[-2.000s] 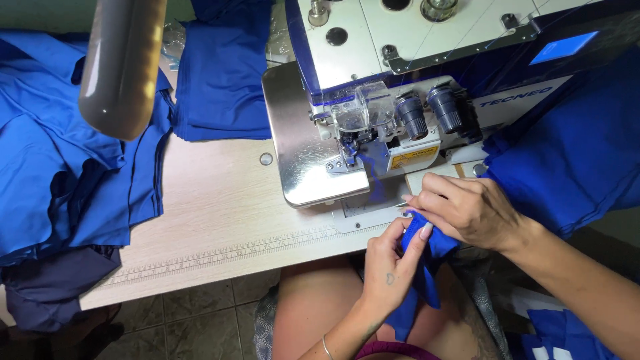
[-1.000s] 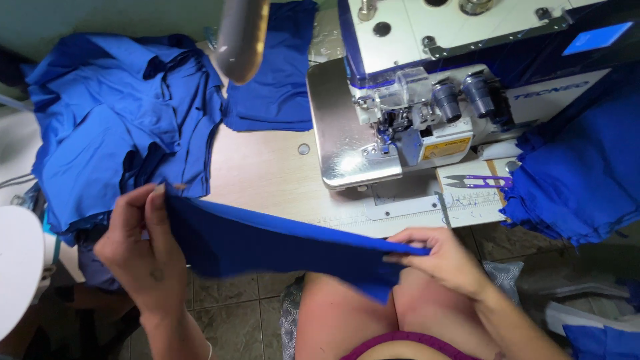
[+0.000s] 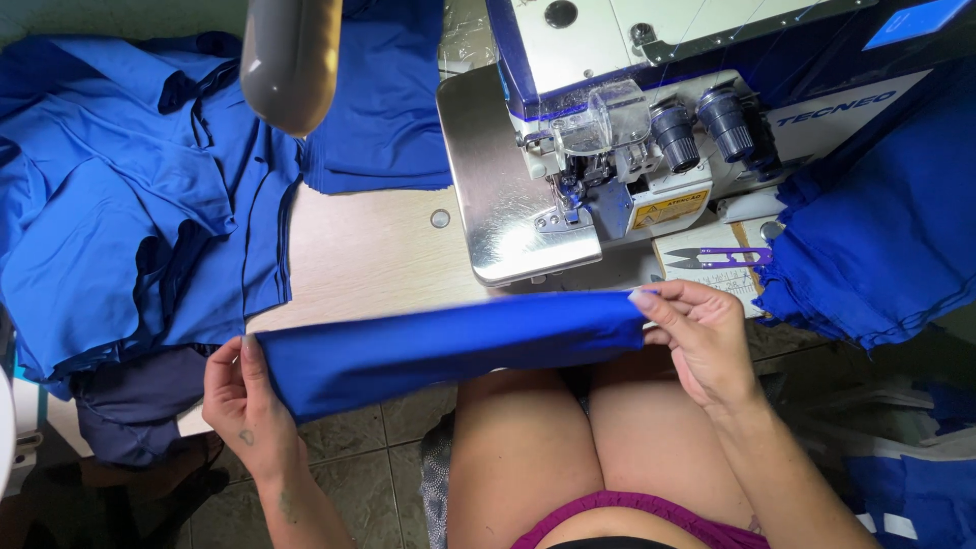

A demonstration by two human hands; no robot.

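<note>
A long blue fabric piece (image 3: pixel 457 339) is stretched almost level above my lap, along the front edge of the sewing table. My left hand (image 3: pixel 248 404) pinches its left upper corner between thumb and fingers. At the other end, my right hand (image 3: pixel 698 332) grips the right upper corner the same way. Beyond the cloth stands an overlock sewing machine (image 3: pixel 602 152) with a polished metal plate (image 3: pixel 511 191) at its left. Purple-handled thread snips (image 3: pixel 720 258) lie on the table just above my right hand.
A heap of blue fabric pieces (image 3: pixel 99 198) covers the table's left side, with a flatter blue stack (image 3: pixel 381 107) behind it. More blue fabric (image 3: pixel 877 229) hangs at the right. A lamp head (image 3: pixel 291 61) juts in at the top. Dark cloth (image 3: pixel 130 404) droops at the lower left.
Two seconds ago both hands were together near the machine's front with bunched blue cloth. They have since moved apart, and the fabric is now spread between them, its right end higher than one second ago.
</note>
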